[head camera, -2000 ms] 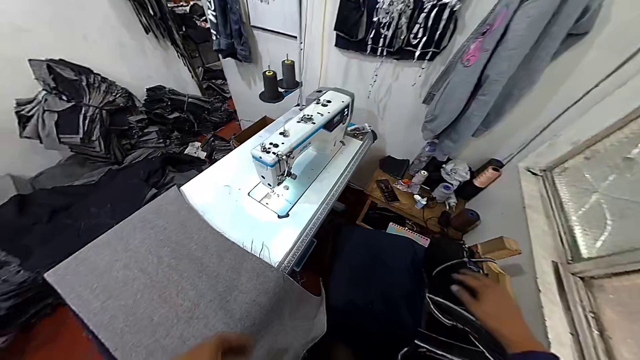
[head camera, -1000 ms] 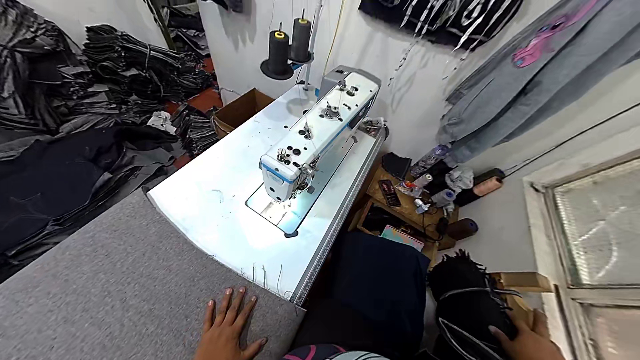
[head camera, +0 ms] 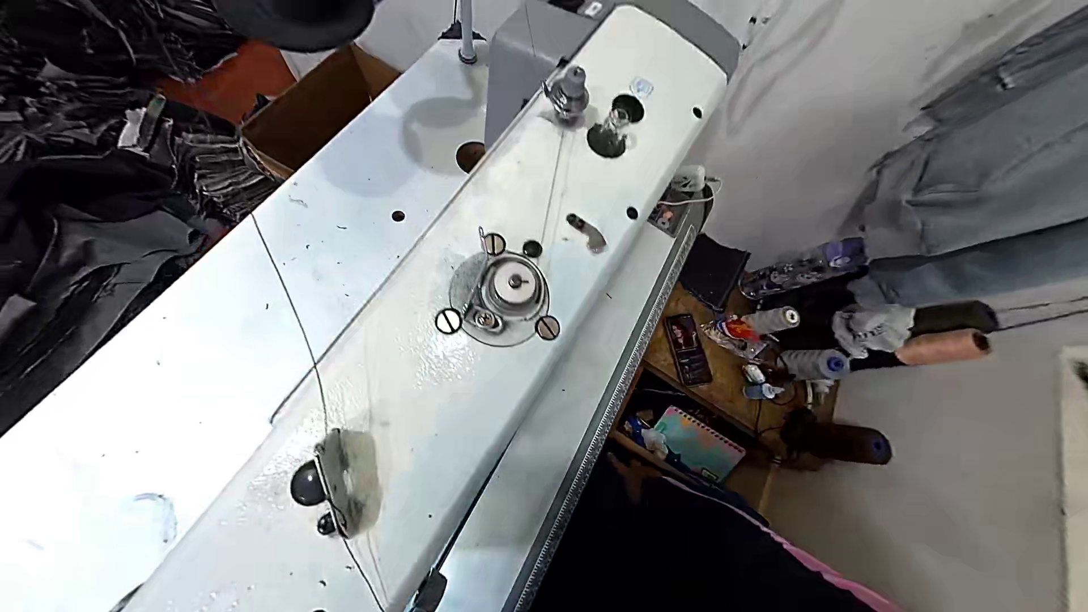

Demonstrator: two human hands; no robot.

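The white arm of a sewing machine (head camera: pixel 425 365) fills the middle of the head view, seen from above. On its top are a round bobbin winder plate (head camera: pixel 514 285), several screws and a metal thread guide (head camera: pixel 340 489) with a dark thread running through it. The machine stands on a white sewing table (head camera: pixel 255 323) with a measuring scale (head camera: pixel 586 463) along its right edge. Dark fabric with a pink edge (head camera: pixel 731 544) lies at the bottom right. Neither of my hands is in view, so what they hold or touch is hidden.
Right of the machine, a wooden stand (head camera: pixel 722 382) bears a phone (head camera: pixel 687 348), thread cones (head camera: pixel 816 364) and a spiral notebook (head camera: pixel 697 444). A cardboard box (head camera: pixel 314 106) and dark fabric piles (head camera: pixel 93 229) lie behind the table's left side. Grey garments (head camera: pixel 1003 170) hang on the right wall.
The view has moved in close over the machine. Both of my hands, one on the grey fabric and one at the dark bundle a second ago, are out of view.
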